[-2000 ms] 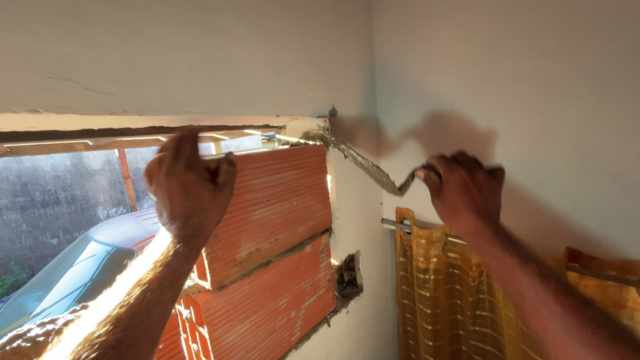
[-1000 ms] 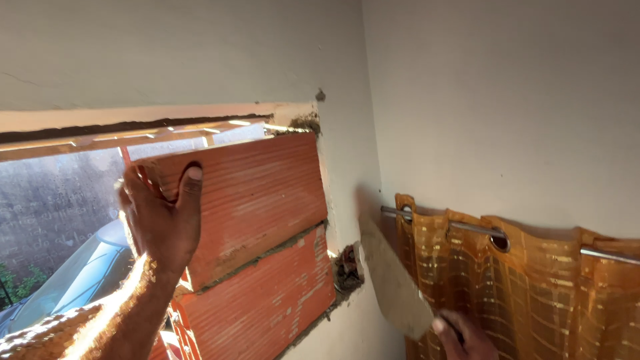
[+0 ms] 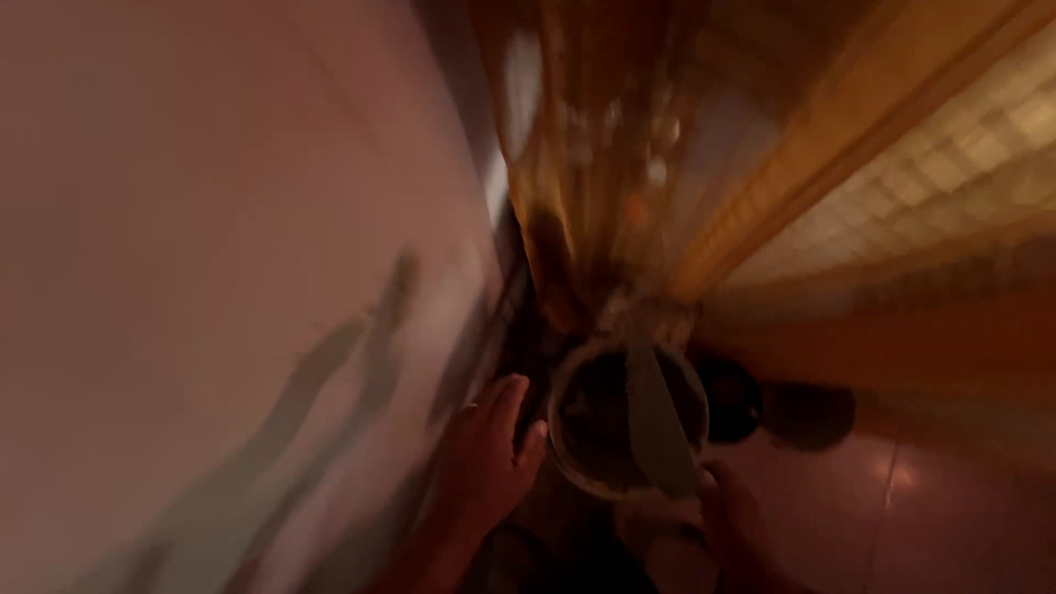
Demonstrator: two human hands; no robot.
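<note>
My right hand [image 3: 730,516], low right of centre, is closed on the handle of a mason's trowel [image 3: 660,429]. The trowel's metal blade points away from me and lies across the view of a round bucket [image 3: 557,429] with a dark inside. Whether the blade touches the bucket or what is in it, I cannot tell. My left hand [image 3: 491,454] is just left of the bucket's rim, near the wall, with thumb and fingers apart and nothing in it. The view is dark and blurred.
A pale wall [image 3: 206,206] fills the left side, with arm shadows on it. Orange-gold curtains [image 3: 792,181] hang at the top and right. Dark round objects [image 3: 726,400] stand right of the bucket. Floor tiles [image 3: 825,511] show at lower right.
The view has swung down from the hollow clay bricks in the wall opening to the floor. My left hand has left the upper brick; the trowel has stayed in my right hand.
</note>
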